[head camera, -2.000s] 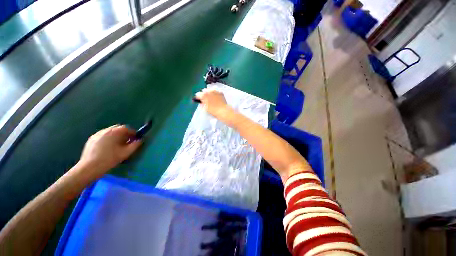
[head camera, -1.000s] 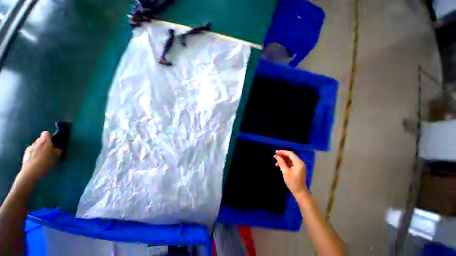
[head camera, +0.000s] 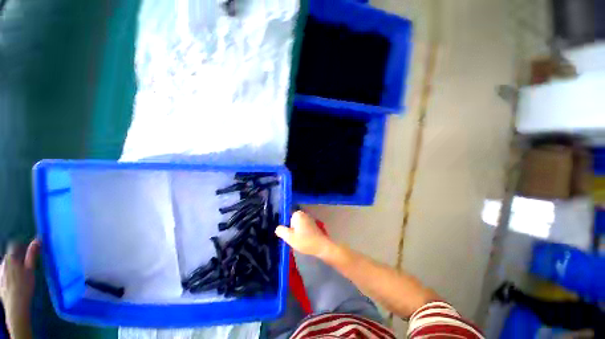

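Observation:
A shallow blue tray [head camera: 166,312] with a pale liner lies across the wrinkled white plastic sheet [head camera: 212,86]. Long black parts [head camera: 242,242] are heaped on its right side, and a single black part [head camera: 105,287] lies at its lower left. My right hand [head camera: 306,235] is closed at the tray's right rim, fingertips over the edge. My left hand [head camera: 18,281] is at the left picture edge, partly cut off and blurred, with fingers apart beside the tray's left wall. Nothing shows in it; whether it touches the tray is unclear.
Two deep blue crates [head camera: 378,159] full of dark parts stand right of the bench. A small dark piece [head camera: 229,6] lies at the sheet's top. The green bench surface [head camera: 60,99] runs along the left. Something red [head camera: 298,285] shows below my right hand.
The view has moved down onto the tray. My right hand has gone from above the crates to the tray's right rim. The dark object at my left hand no longer shows.

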